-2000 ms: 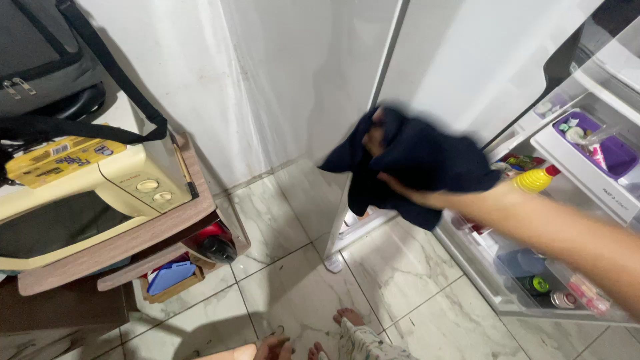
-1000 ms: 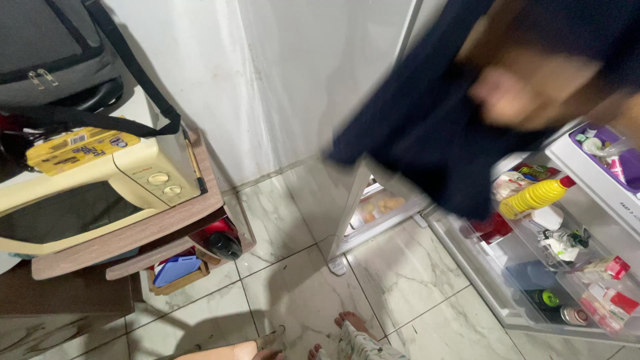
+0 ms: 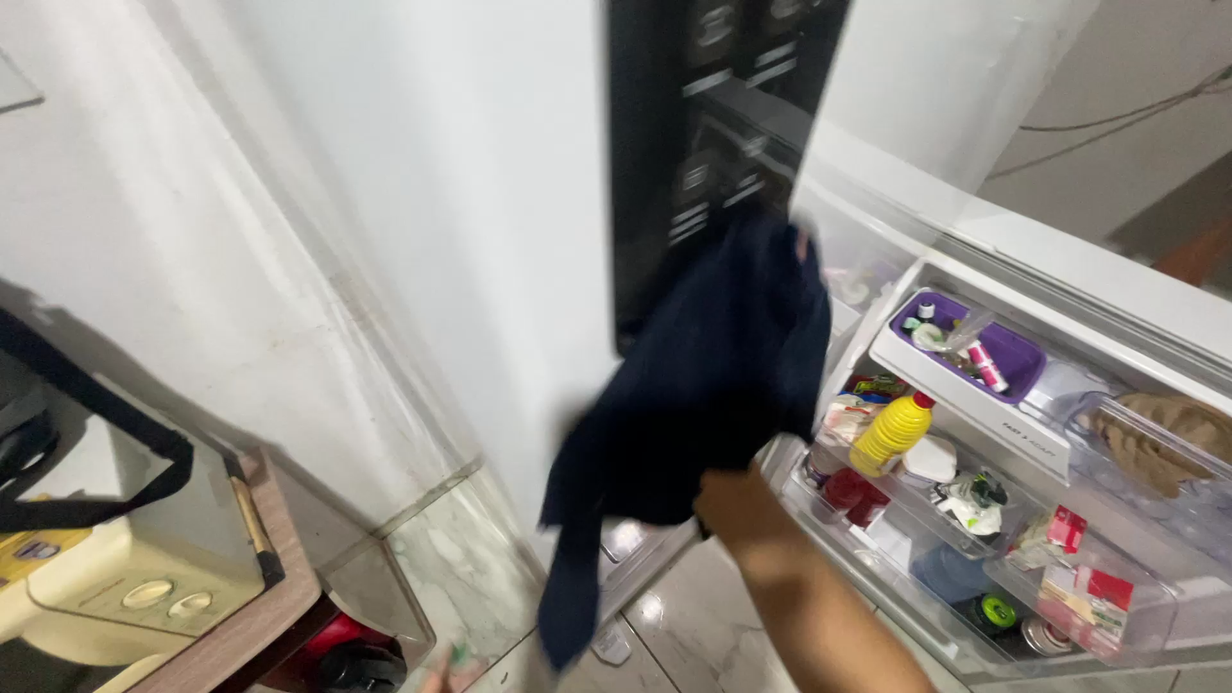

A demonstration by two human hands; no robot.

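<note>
A dark navy cloth [image 3: 703,366] hangs blurred in the middle of the view, bunched around my right hand [image 3: 736,496], which grips it; most of my fingers are hidden by the fabric. Behind the cloth's top is a black panel [image 3: 712,115] with pale markings on a white surface. Low at the bottom edge, a small part of my left hand [image 3: 445,674] shows; whether it holds anything is unclear. Right of my right hand stands an open fridge door with shelves [image 3: 972,404], bearing a yellow bottle [image 3: 893,433] with a red cap and a purple bin [image 3: 1011,356].
At lower left, a cream microwave [image 3: 135,568] sits on a wooden stand [image 3: 279,587], with a black strap [image 3: 106,404] over it. A red and black object [image 3: 356,654] is below. The marble-look tiled floor [image 3: 462,558] shows between stand and fridge. Jars and packets fill the door's lower shelves.
The view has swung up and to the right, bringing the black panel into sight. The navy cloth and my right hand have moved, and the cloth now hangs in front of the panel's lower end.
</note>
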